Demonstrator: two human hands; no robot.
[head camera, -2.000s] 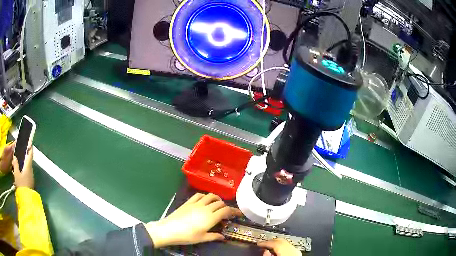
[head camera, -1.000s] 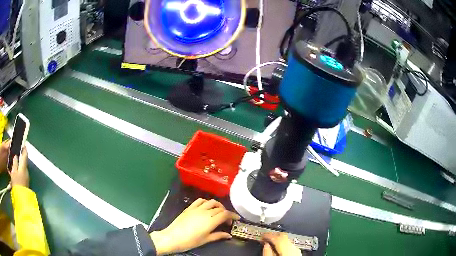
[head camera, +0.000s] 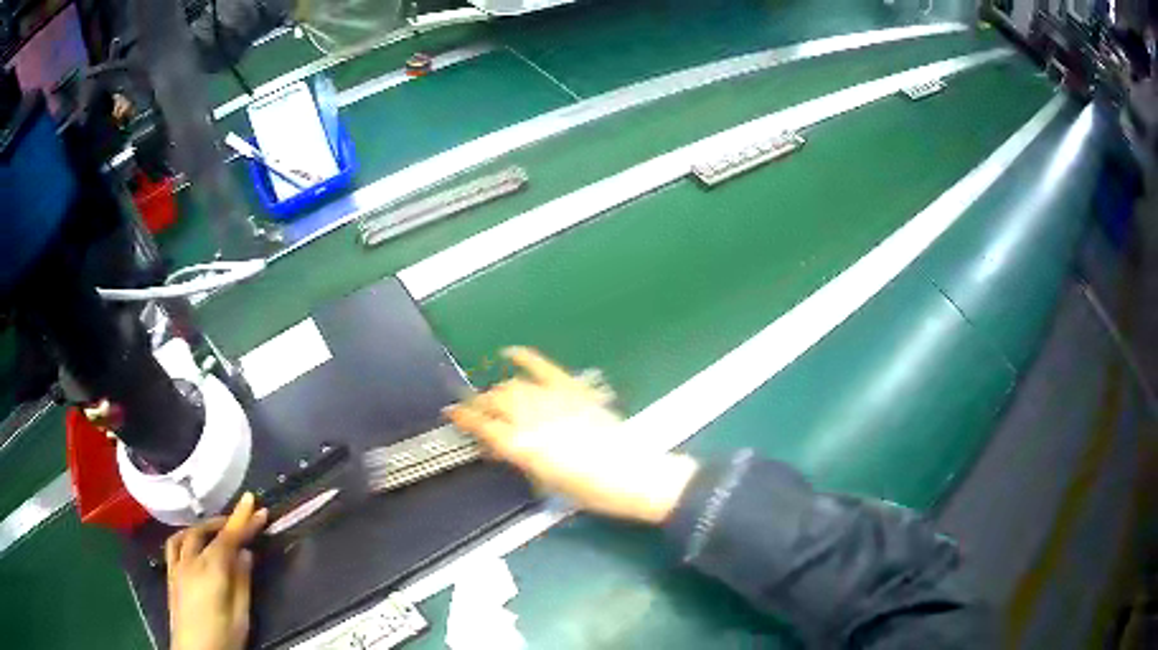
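A silver-grey carrier strip (head camera: 425, 457), blurred, lies at a slant over the black mat (head camera: 368, 343). My right hand (head camera: 559, 438), also blurred, is over its right part with the fingers partly spread and seems to grip it. The strip's far end shows past the hand. My left hand (head camera: 213, 578) is at the bottom left, with its fingertips at the left end of the black guide rail (head camera: 302, 476). Whether it grips anything is hidden. A white pointed blade (head camera: 302, 510) lies beside the rail. The microscope (head camera: 165, 425) stands over its white ring.
A red bin (head camera: 95, 476) is partly hidden behind the microscope. A blue tray (head camera: 305, 191) is at the back left. Other strips lie on the green bench (head camera: 445, 203) and white line (head camera: 749, 159). A strip (head camera: 381, 625) and crumpled white wipe (head camera: 485, 607) are at the mat's front edge.
The view has swung right, so the monitor and the person in yellow are out of view. My left hand is off the carrier strip and at the guide rail. The strip and right hand have moved right.
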